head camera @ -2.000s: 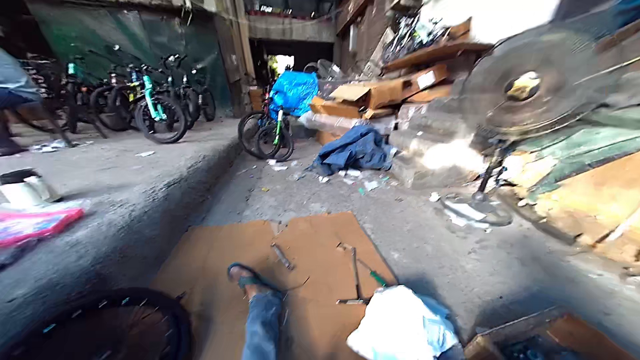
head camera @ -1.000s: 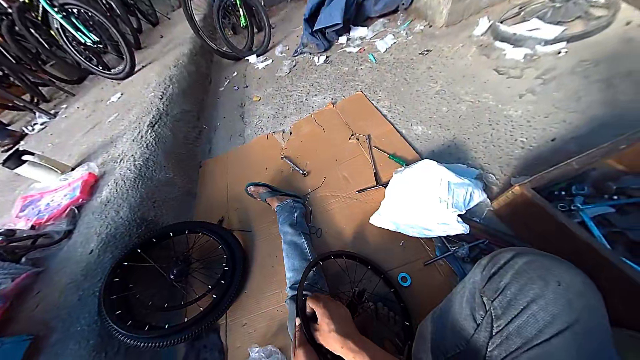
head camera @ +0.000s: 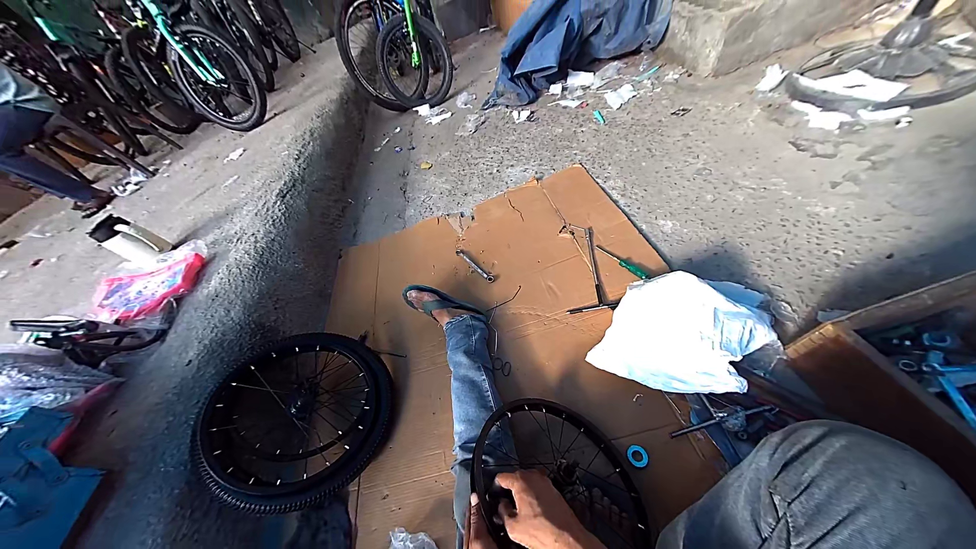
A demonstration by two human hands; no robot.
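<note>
A bare black spoked bicycle rim (head camera: 610, 450) stands tilted between my legs at the bottom centre. My right hand (head camera: 541, 511) reaches over its left side, fingers curled at the rim. My left hand (head camera: 479, 528) shows only in part at the bottom edge, against the rim's outer left side; its grip is mostly hidden. To the left lies a bicycle wheel with a knobbly tyre (head camera: 385, 412), partly on the cardboard sheet (head camera: 412, 267). A blue ring (head camera: 637, 456) lies on the cardboard just right of the rim.
A socket wrench (head camera: 476, 265), a T-handled tool (head camera: 593, 267) and a green-handled screwdriver (head camera: 633, 267) lie ahead. A white cloth or bag (head camera: 679, 328) sits beside a wooden tool box (head camera: 846, 381). Parked bicycles (head camera: 221, 76), a seated person (head camera: 38, 145) and a concrete kerb (head camera: 282, 221) are to the left.
The view has tilted down since the first frame, where neither hand nor the bare rim showed. Both hands are at the rim one second ago and now.
</note>
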